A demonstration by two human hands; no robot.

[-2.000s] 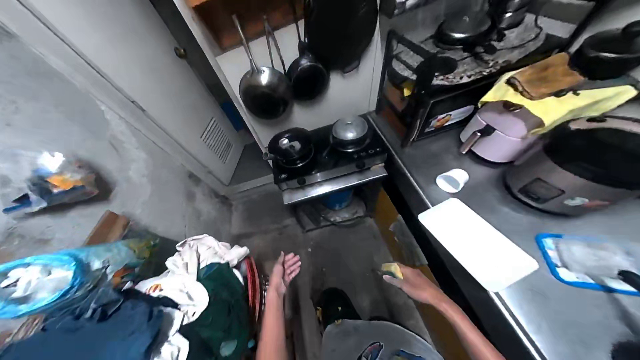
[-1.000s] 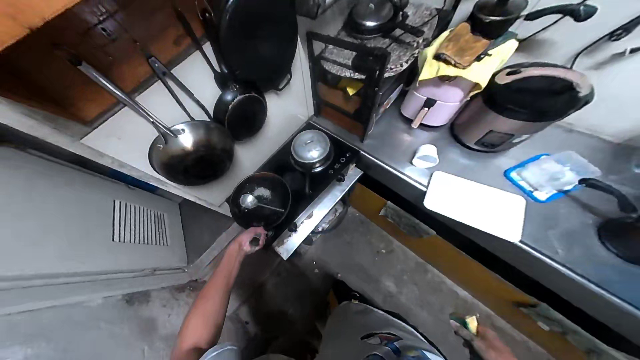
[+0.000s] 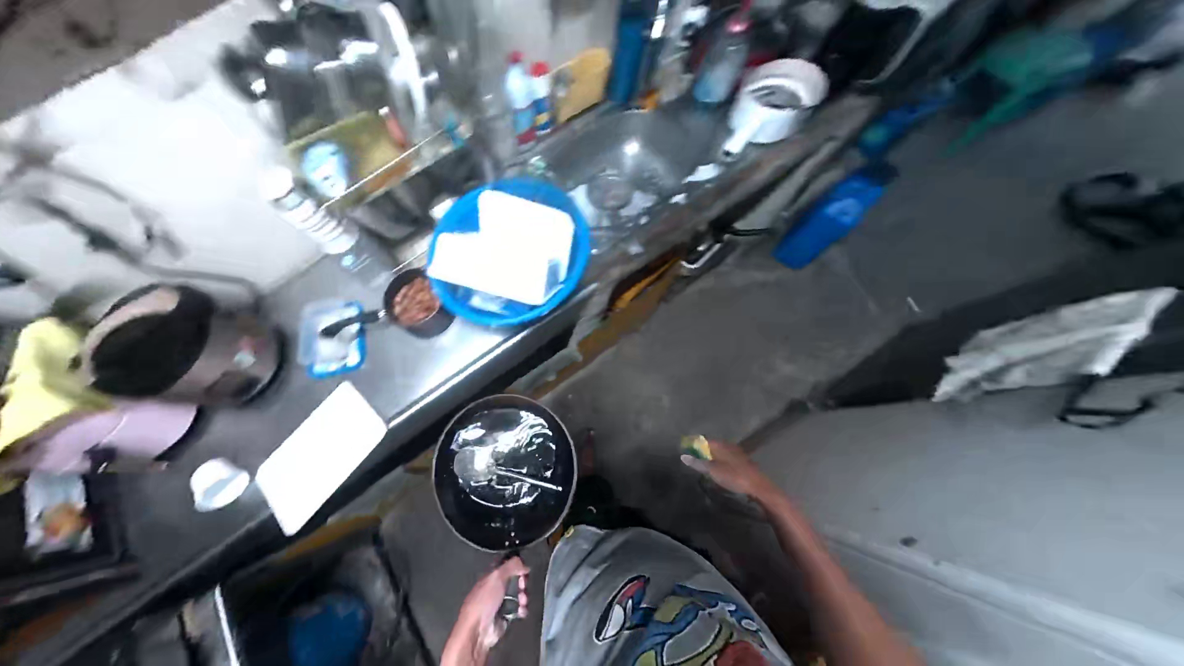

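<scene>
My left hand (image 3: 495, 606) grips the handle of a black frying pan (image 3: 462, 513), held over the floor beside the counter. Liquid shines in the pan, and a spoon or ladle lies in it. My right hand (image 3: 740, 474) is out to the right, closed on a small yellow and green sponge (image 3: 696, 449). On the counter are a white cutting board (image 3: 321, 458), a small pan (image 3: 433, 324) of brown food, a blue-lidded container (image 3: 351, 365) and a blue basin (image 3: 581, 250) holding white items.
A metal sink (image 3: 638, 153) is at the counter's far end, with a white pot (image 3: 782, 102) beside it. A rice cooker (image 3: 227, 356) and a white cup (image 3: 218, 484) stand at left. A blue container (image 3: 832, 217) is beyond the counter edge. A grey surface lies at right.
The frying pan was on the stove with my left hand at its handle; now it is lifted off and held near my body. The view has swung strongly towards the sink.
</scene>
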